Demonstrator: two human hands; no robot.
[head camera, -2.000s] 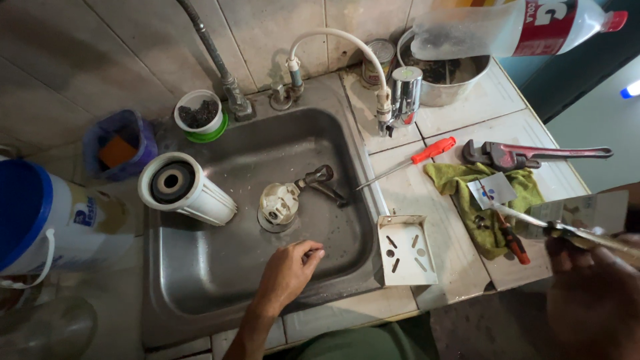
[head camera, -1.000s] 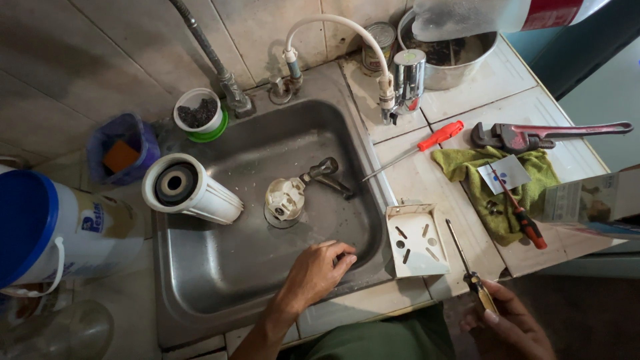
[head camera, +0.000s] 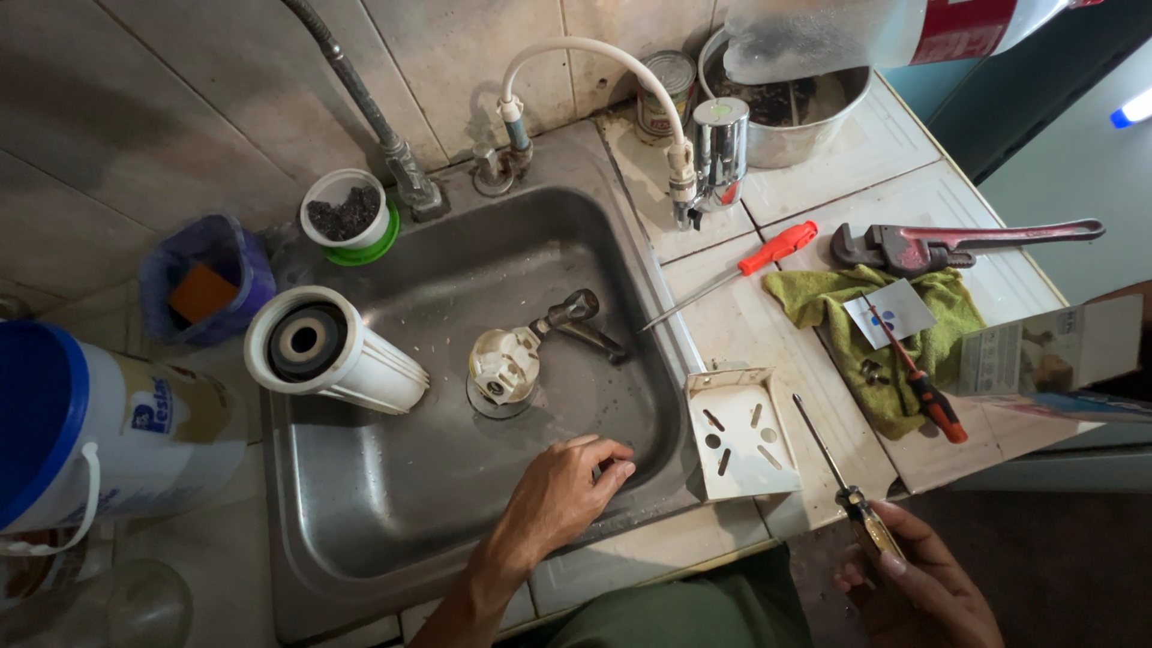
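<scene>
My right hand (head camera: 918, 576) holds a screwdriver with a translucent yellowish handle (head camera: 868, 522), its tip pointing up and left, just right of a white metal bracket (head camera: 742, 436) on the counter edge. My left hand (head camera: 571, 490) hovers over the front right of the steel sink (head camera: 396, 504), fingers curled; whether it pinches something small cannot be told. In the sink lies a white filter head (head camera: 506, 360) with a metal tap fitting (head camera: 576, 315). A white filter housing (head camera: 351, 360) leans at the sink's left, a dark ring in its opening.
Right of the sink lie a red-handled screwdriver (head camera: 778, 247), a pipe wrench (head camera: 918, 245), and a green cloth (head camera: 954, 301) under a black-and-red screwdriver (head camera: 936, 405). A chrome water filter (head camera: 720, 153) with a white hose stands behind. A bucket (head camera: 180, 441) and purple container (head camera: 247, 288) stand left.
The screwdriver in my right hand has come down and left from the cloth's right side, its tip now near the bracket. My left hand stays over the sink's front.
</scene>
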